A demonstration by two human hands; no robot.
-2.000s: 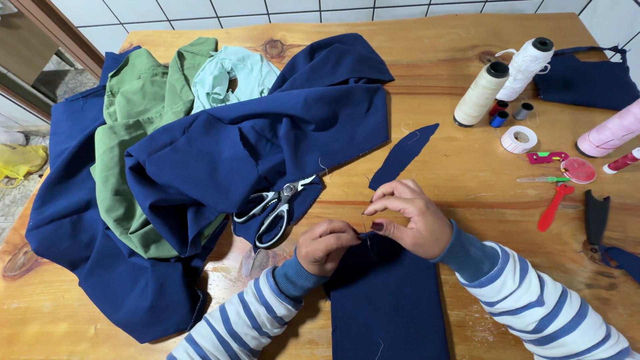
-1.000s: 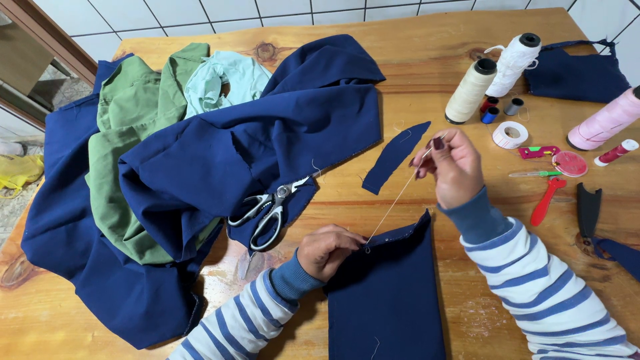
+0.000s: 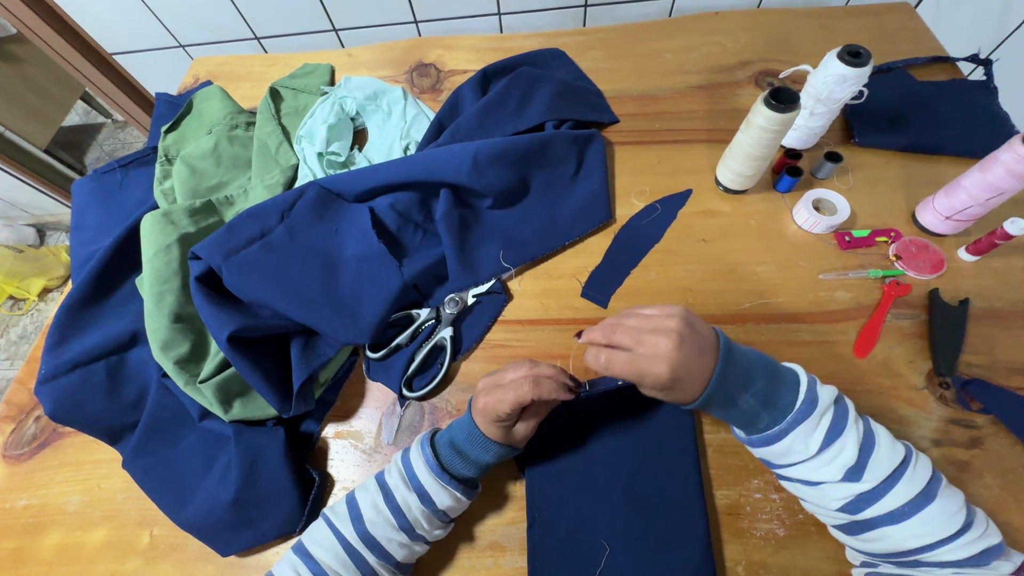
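A folded piece of navy fabric (image 3: pixel 620 480) lies at the table's front edge. My left hand (image 3: pixel 524 400) pinches its top edge between thumb and fingers. Just to the right, my right hand (image 3: pixel 652 352) is closed at the fingertips over the same edge, near a thin light thread (image 3: pixel 573 352). Whether a needle is between its fingers cannot be told. Scissors (image 3: pixel 436 328) with grey handles lie partly open left of my hands, on navy cloth. A narrow navy scrap (image 3: pixel 636 248) rests beyond my hands.
Navy cloth (image 3: pixel 480 200), a green garment (image 3: pixel 192 312) and pale mint fabric (image 3: pixel 376 120) are heaped at left. At right stand a cream thread cone (image 3: pixel 756 144) and a white one (image 3: pixel 828 92), near a pink cone (image 3: pixel 972 184), a tape roll (image 3: pixel 821 210), a seam ripper (image 3: pixel 868 274) and black-handled snippers (image 3: pixel 948 336).
My right hand, raised with the thread drawn taut a second ago, has come back down to the fabric's top edge beside my left hand. My left hand still holds the edge.
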